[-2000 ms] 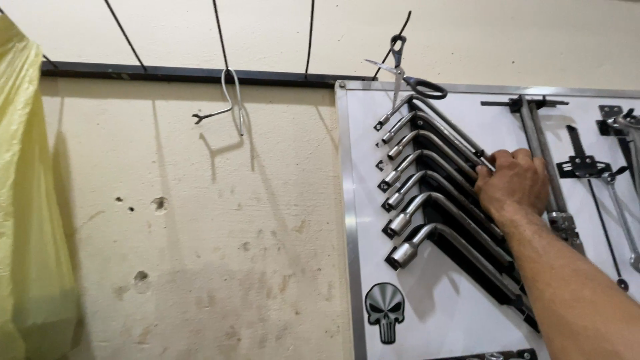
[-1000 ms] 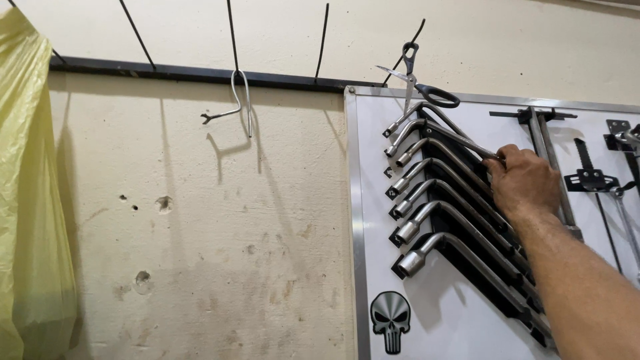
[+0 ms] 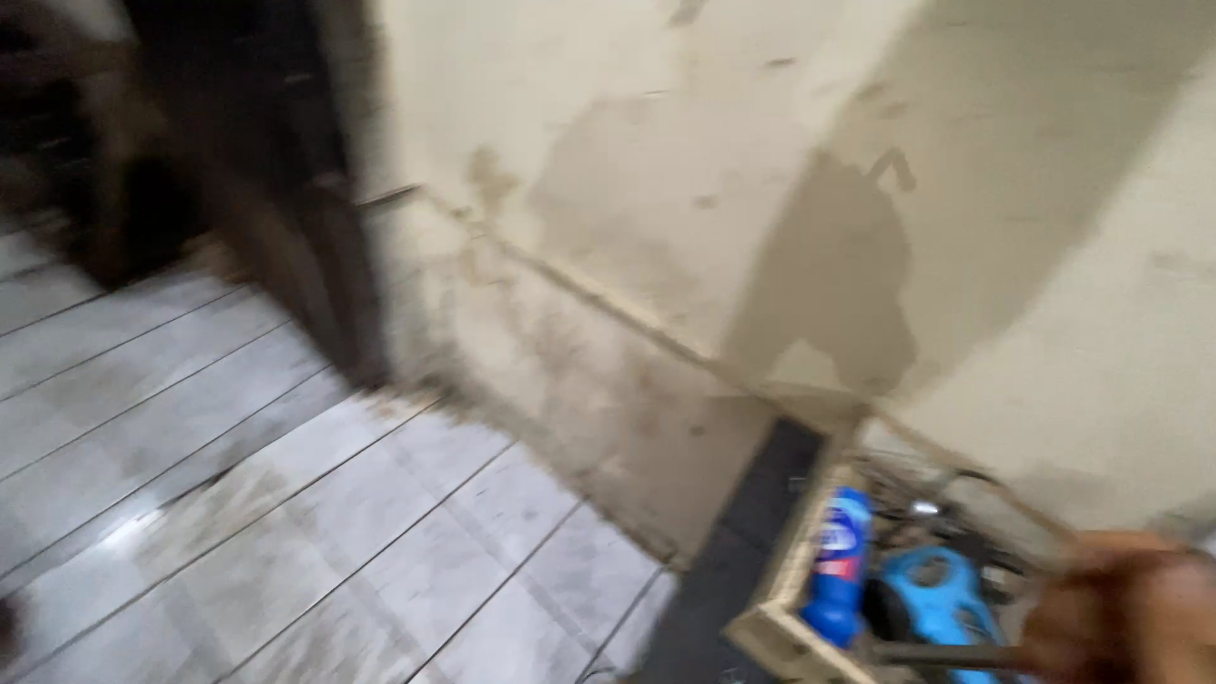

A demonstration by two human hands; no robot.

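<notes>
My right hand [image 3: 1121, 608] is blurred at the lower right edge, closed around a grey metal rod [image 3: 950, 655], which looks like the shaft of an L-shaped socket wrench. The rod points left, over the near end of a wooden-edged box or tray [image 3: 788, 622]. Inside that container lie a blue bottle or can [image 3: 841, 570] with a red and white label, a light-blue plastic object [image 3: 936, 594] and several dark and metal items that blur hides. The far end of the rod cannot be made out clearly. My left hand is out of view.
A pale stained wall [image 3: 646, 171] runs behind the container and carries a large shadow. Grey-white floor tiles [image 3: 285, 532] spread at the left. A dark upright thing [image 3: 275, 171] stands against the wall at the upper left. A dark panel [image 3: 741, 551] flanks the container.
Between the two earlier frames, my right hand shifted a wrench on the wall rack of L-shaped socket wrenches. The view has since swung down to the floor and container.
</notes>
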